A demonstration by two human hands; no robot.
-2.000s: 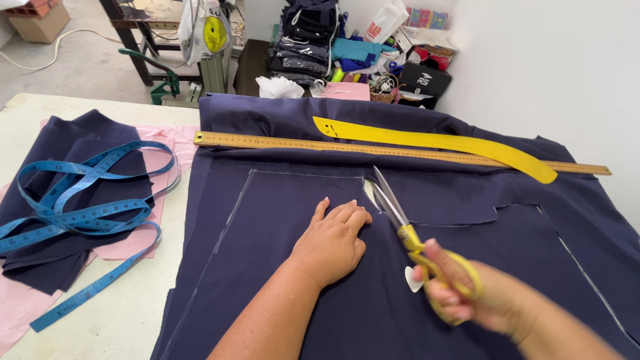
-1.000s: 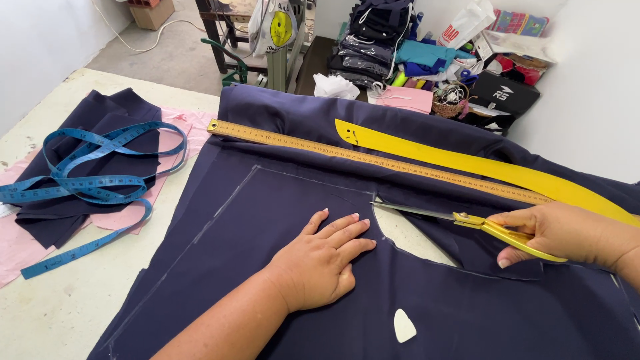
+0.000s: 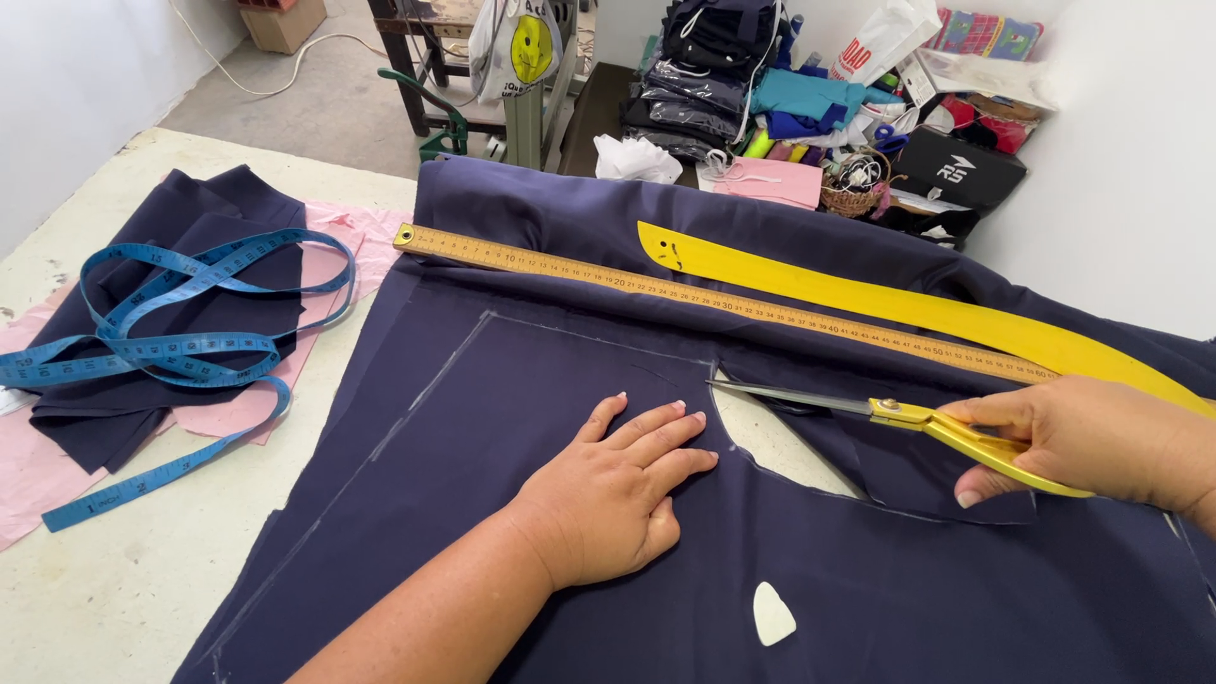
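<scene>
Navy fabric (image 3: 427,456) with chalk lines lies spread over a pale table. My left hand (image 3: 608,494) rests flat on it, fingers spread, left of a curved cut. My right hand (image 3: 1092,446) grips the yellow handles of fabric shears (image 3: 921,415); the blades point left, nearly together, their tips at the top of the cut near a chalk line. Through the gap the pale tabletop shows, with a cut flap folded back beneath the shears. A white piece of tailor's chalk (image 3: 773,614) lies on the fabric below, between my hands.
A wooden ruler (image 3: 617,280) and a yellow curved ruler (image 3: 855,294) lie across the fabric's far part. At left, a blue tape measure (image 3: 180,347) lies on folded navy cloth (image 3: 218,218) and pink paper or cloth (image 3: 28,494). Behind stand packed garments (image 3: 693,104) and a wicker basket (image 3: 855,190).
The shears have swung from a steep angle to lying nearly level, pointing left. The chalk, partly by my right hand two seconds ago, now lies well apart from it. The view has shifted.
</scene>
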